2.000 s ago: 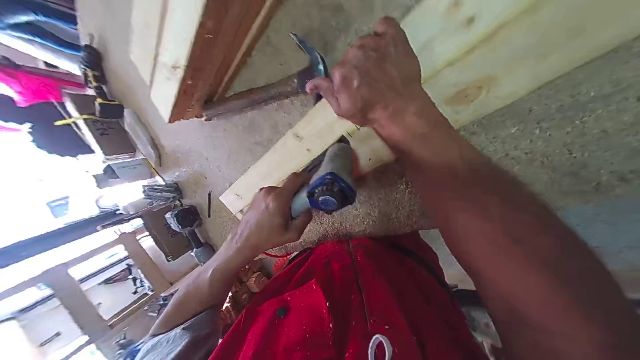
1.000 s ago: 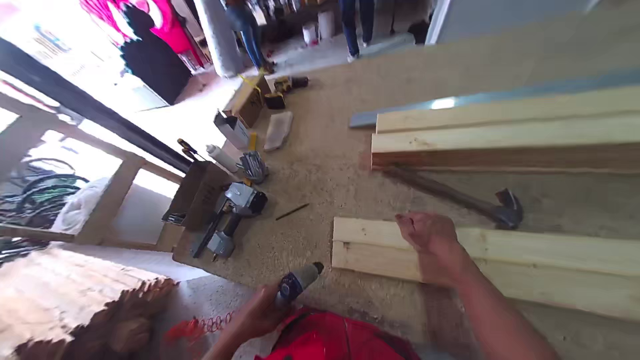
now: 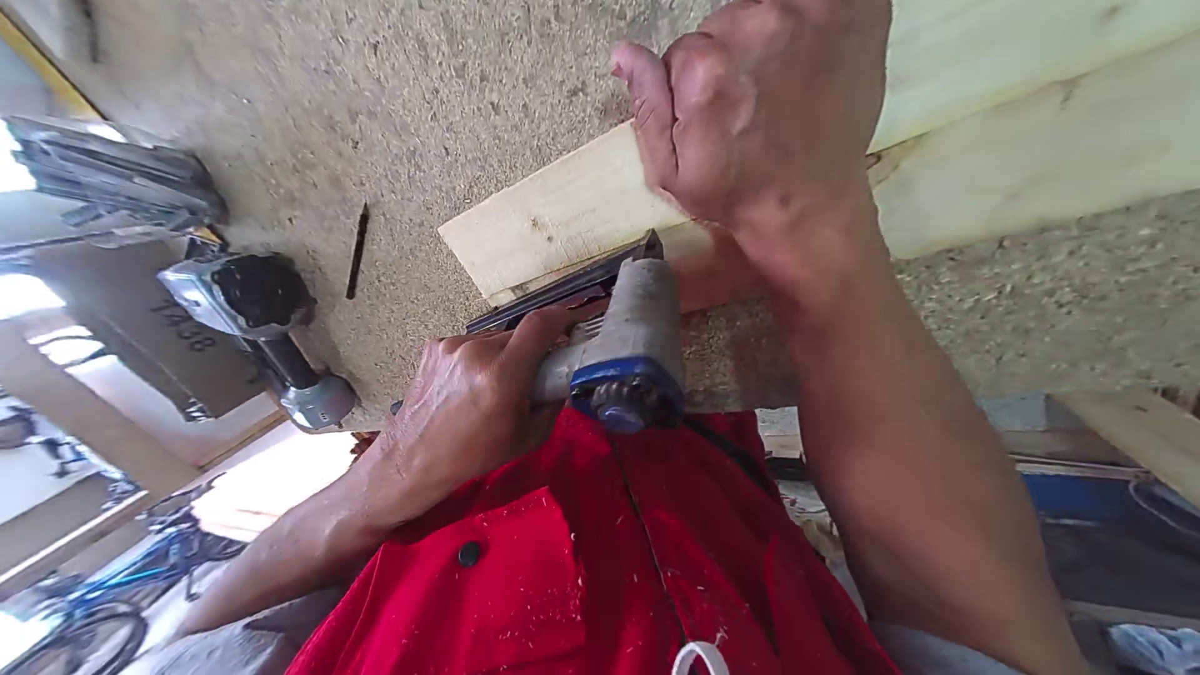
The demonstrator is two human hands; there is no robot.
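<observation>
My left hand is closed around the handle of a grey and blue pneumatic nailer. The tool's dark nose rests at the near edge of a pale wooden board, and its long magazine lies along that edge. My right hand grips the same board to the right of the nose, thumb over the top. My right fingers are mostly hidden behind the hand. Past my right wrist, pale boards run toward the right edge of the view.
The particleboard bench top bears sawdust. On its left lie a dark pencil-like stick, a second silver and black nailer, a cardboard box and a stack of grey strips. A bicycle stands at the lower left.
The nailer has moved from off the board's near end, one second ago, to against the board's edge. My right hand stays on the board. The view has tilted down and closer.
</observation>
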